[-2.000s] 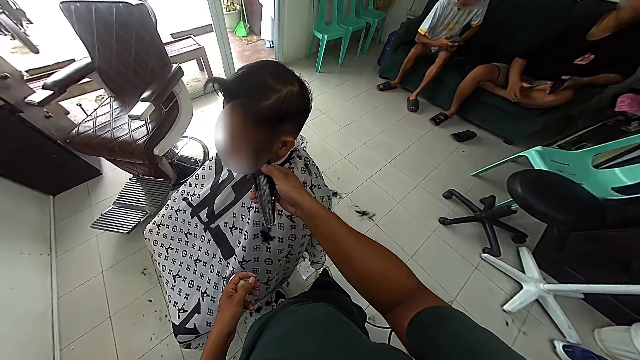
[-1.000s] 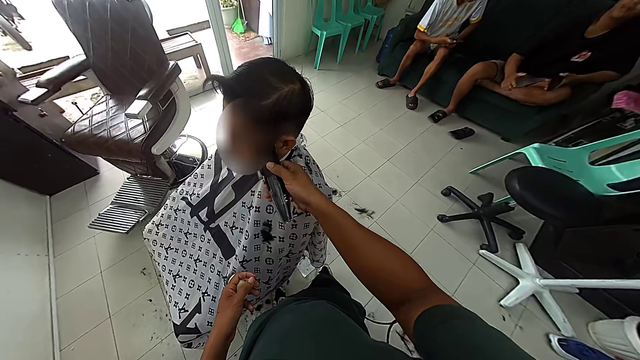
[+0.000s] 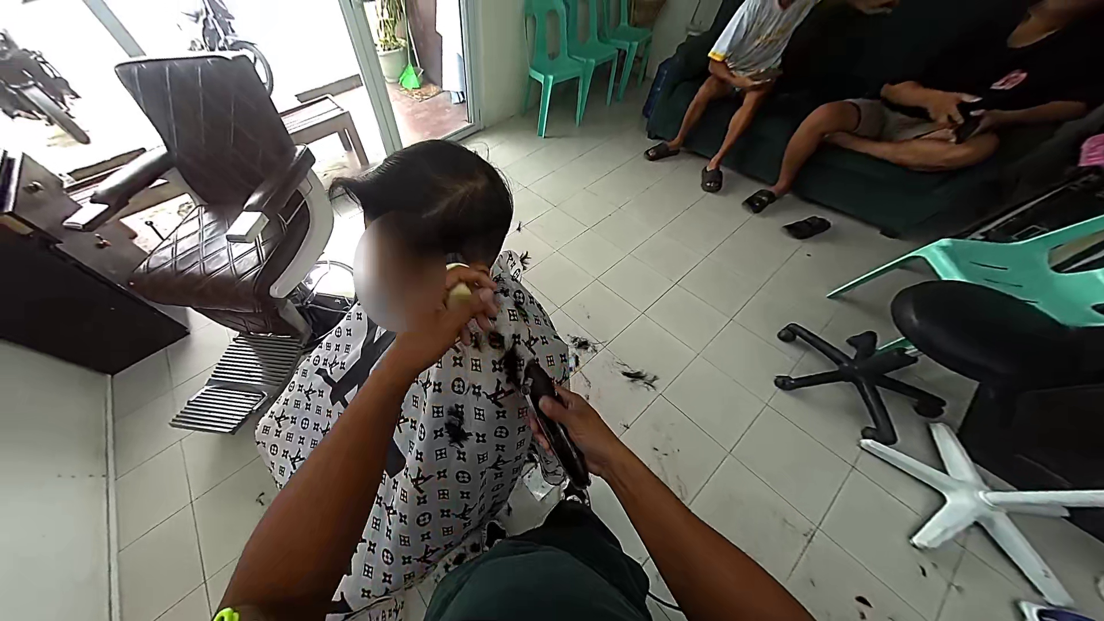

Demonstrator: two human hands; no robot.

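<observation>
A seated person with dark hair (image 3: 448, 194) wears a white barber cape (image 3: 466, 448) with a black pattern, and clumps of cut hair lie on it. My left hand (image 3: 448, 315) is at the side of this person's head, near the ear, its fingers closed on a small pale yellow object (image 3: 459, 289), perhaps a sponge. Lower and to the right, my right hand (image 3: 576, 431) grips a dark hair clipper (image 3: 556, 423), its head end pointing up beside the cape, away from the hair.
A brown barber chair (image 3: 224, 172) with a ribbed metal footrest (image 3: 237, 379) stands at left. Two people sit on a dark sofa (image 3: 828, 181) at upper right. Wheeled stool bases (image 3: 862, 366) and a green plastic chair (image 3: 992, 267) are at right. Cut hair (image 3: 640, 377) lies on the tiles.
My right hand has drawn the clipper down from beside the person's face and ear. My left hand has risen from in front of the cape to the side of the head.
</observation>
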